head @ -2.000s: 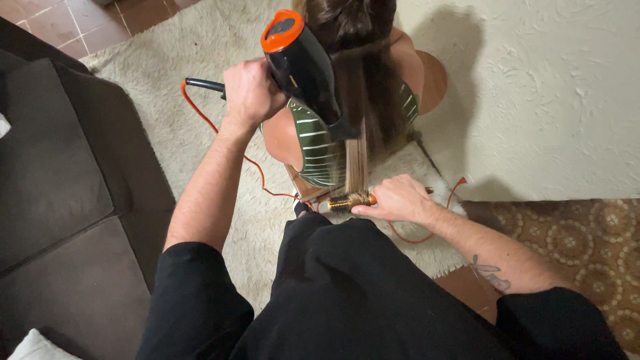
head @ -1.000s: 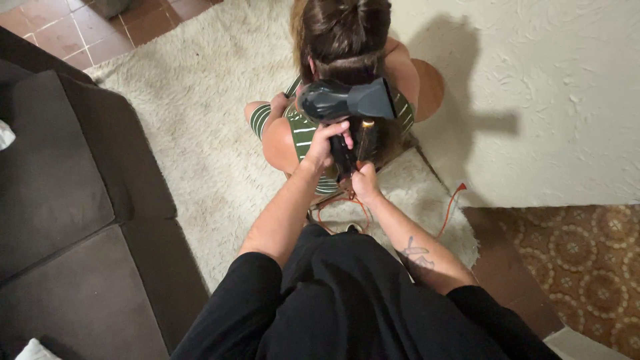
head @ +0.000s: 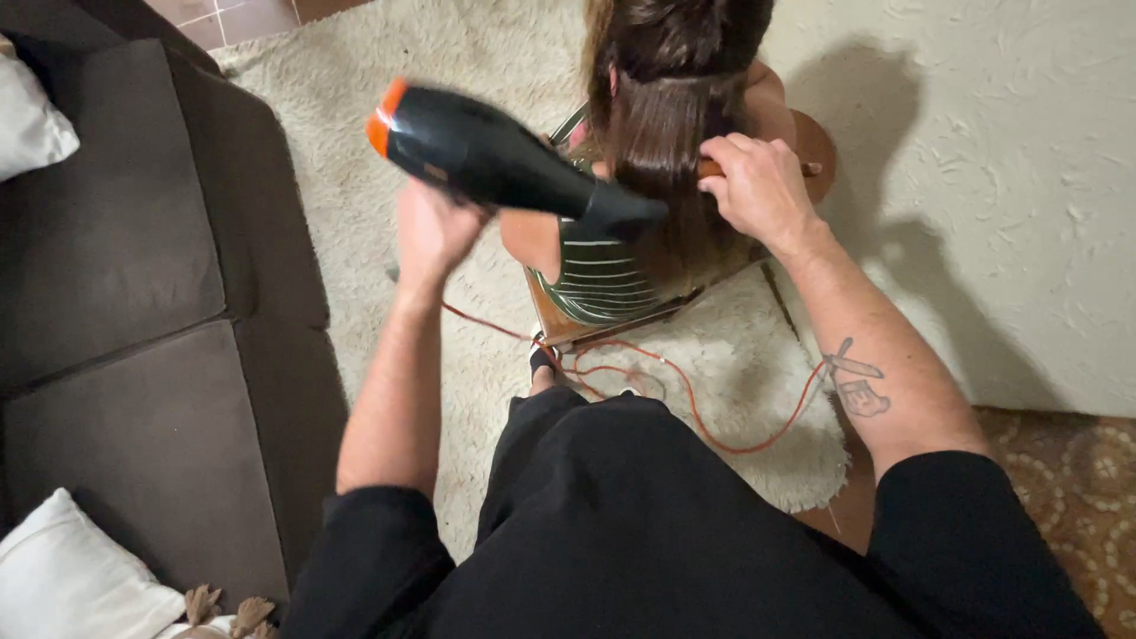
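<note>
A black hair dryer [head: 497,155] with an orange rear end is held by its handle in my left hand [head: 439,231]. Its nozzle points right, close to the long brown hair [head: 661,133] of a seated person. My right hand [head: 759,186] grips the handle of a hairbrush [head: 710,168] at the right side of that hair; the brush's bristle part is hidden by the hair. The person, seen from behind in a green and white striped top [head: 603,280], sits on a wooden seat [head: 552,315]. The upper hair is gathered on top of the head.
An orange cord [head: 692,399] loops over the shaggy cream rug [head: 479,355] near my feet. A dark grey sofa [head: 133,266] with white cushions [head: 80,568] runs along the left. A textured pale wall [head: 1003,204] stands on the right, with patterned floor tiles [head: 1065,479] below it.
My hands, close together behind the person's back one second ago, have moved apart. The left has swung the hair dryer out to the left; the right has moved up and right to the side of the hair.
</note>
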